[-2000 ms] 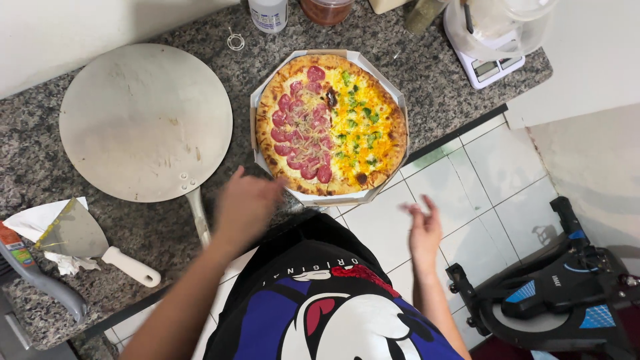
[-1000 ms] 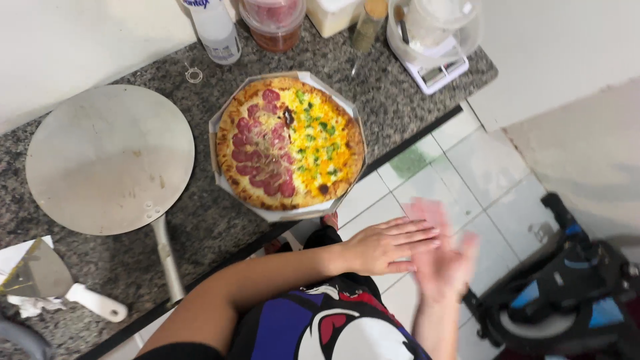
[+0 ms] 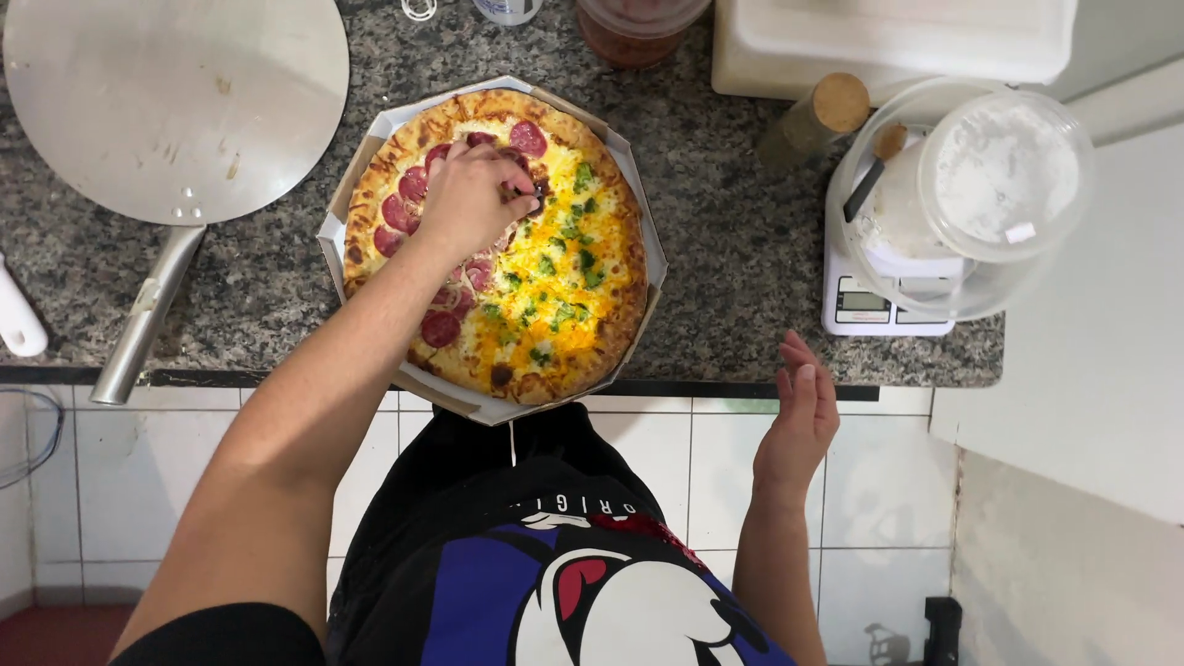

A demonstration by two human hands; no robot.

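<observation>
A whole round pizza (image 3: 601, 277) lies in an octagonal cardboard tray (image 3: 460, 404) at the counter's front edge. Its left half bears sliced sausage and onion, its right half broccoli and yellow-orange shreds. My left hand (image 3: 476, 199) reaches over the sausage half, thumb and fingertips pinched at a small dark piece (image 3: 537, 192) near the middle line; the fingers partly hide it. My right hand (image 3: 800, 416) hangs in front of the counter edge, right of the pizza, fingers loosely bent and holding nothing.
A round metal pizza peel (image 3: 176, 102) lies at left, its handle over the edge. A white handle (image 3: 18, 310) is at far left. Behind stand a reddish-filled tub (image 3: 638, 32), a white container (image 3: 888, 42) and a cork-topped jar (image 3: 814, 116). A kitchen scale (image 3: 865, 305) holds plastic tubs at right.
My hands were together right of the pizza one second ago. The left has moved onto the pizza; the right is apart from it. The view has shifted and turned.
</observation>
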